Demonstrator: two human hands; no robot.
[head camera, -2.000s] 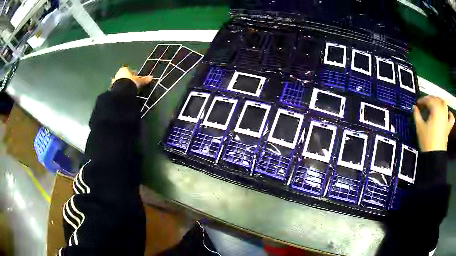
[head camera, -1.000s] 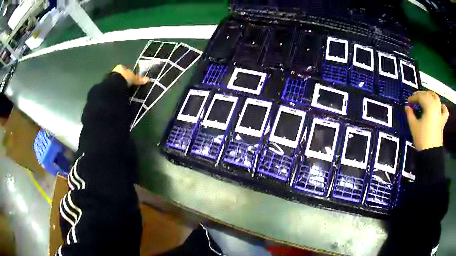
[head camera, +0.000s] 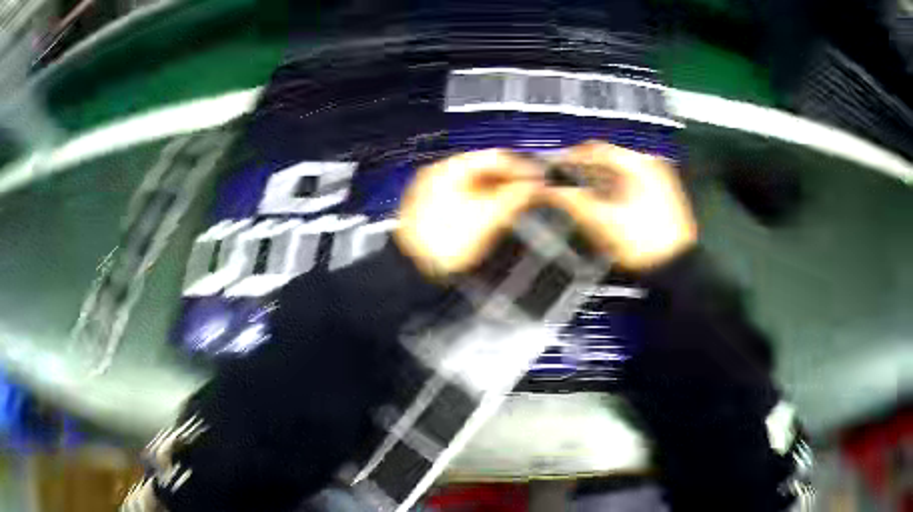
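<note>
The frame is badly blurred. My left hand (head camera: 459, 212) and my right hand (head camera: 633, 205) are close together over the middle of the black blister tray (head camera: 350, 110). Both hold the upper end of a long die-cut adhesive sheet (head camera: 436, 412), which slants down to the lower left across the tray's near edge. A small dark bit shows between the fingertips. Phone housings with white-bordered windows (head camera: 290, 255) lie in the tray on the left, and another row (head camera: 561, 92) lies at the back. The hands and sleeves hide the tray's middle.
Spare adhesive sheets (head camera: 150, 235) lie on the worktop (head camera: 60, 250) left of the tray. A dark patch (head camera: 766, 180) lies right of the tray. The green strip (head camera: 190, 60) with white edging runs behind. A blue basket (head camera: 25, 410) shows at the lower left.
My left hand has moved right from the spare sheets and now holds a sheet. My right hand has moved left from the tray's right edge to meet it. The view has shifted.
</note>
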